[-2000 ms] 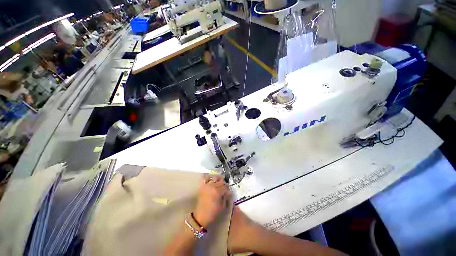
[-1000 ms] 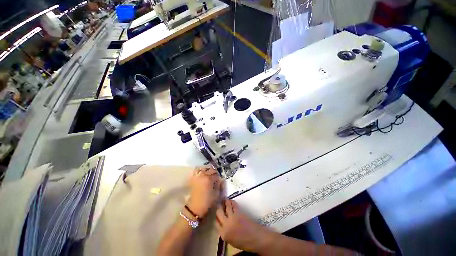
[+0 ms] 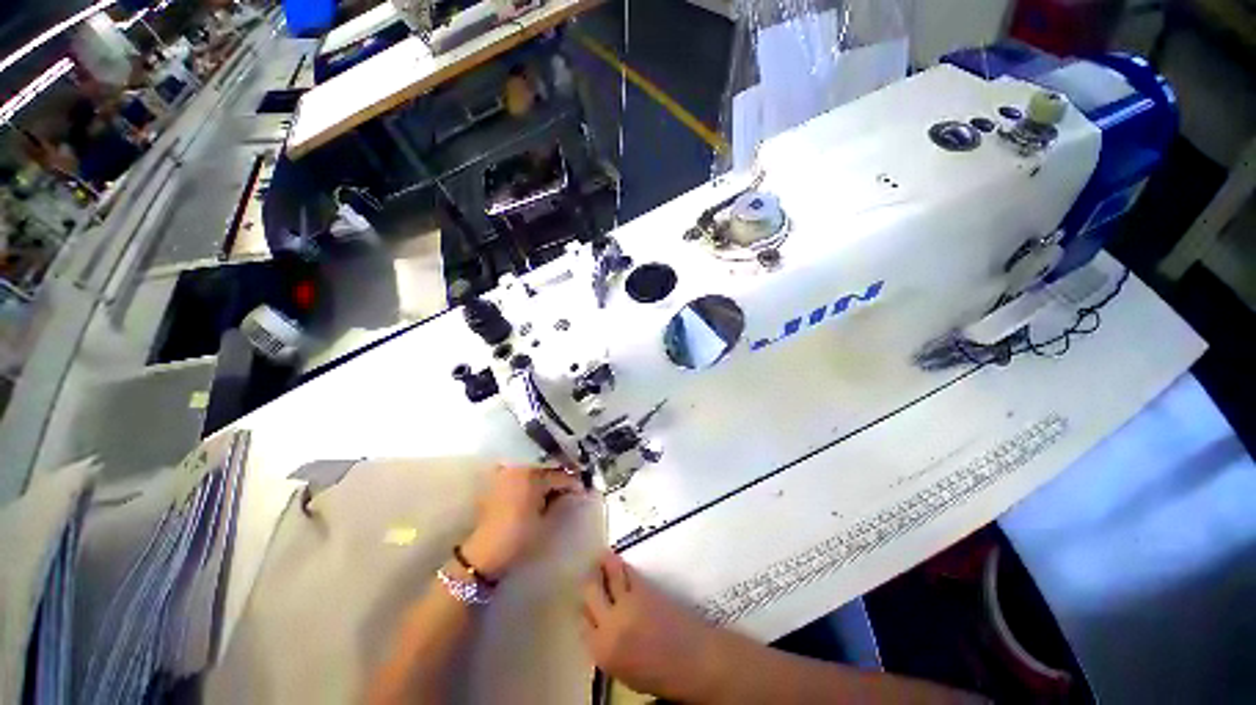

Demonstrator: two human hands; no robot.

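A large beige panel [image 3: 413, 606] lies on the white table left of the needle area, with a grey tab at its upper left corner and a small yellow sticker [image 3: 401, 536] on it. My left hand [image 3: 519, 512] presses on the panel close to the presser foot [image 3: 613, 455], fingertips at the edge. My right hand [image 3: 623, 623] is lower, its fingers gripping the panel's right edge. The white sewing machine [image 3: 854, 262] with blue "JIN" lettering stands beyond and to the right. The exact needle contact is hidden by my left fingers.
Fanned stacks of grey-beige panels [image 3: 172, 579] stand at the left. A printed ruler scale [image 3: 895, 517] runs along the table front. A blue motor [image 3: 1123, 152] is at the machine's right end. A light blue-white surface [image 3: 1136, 537] is at the right. Another machine table [image 3: 400, 83] stands behind.
The view has shifted, so the machine sits further left and higher. My right hand has come from below the panel edge to grip it. My left hand stays near the presser foot.
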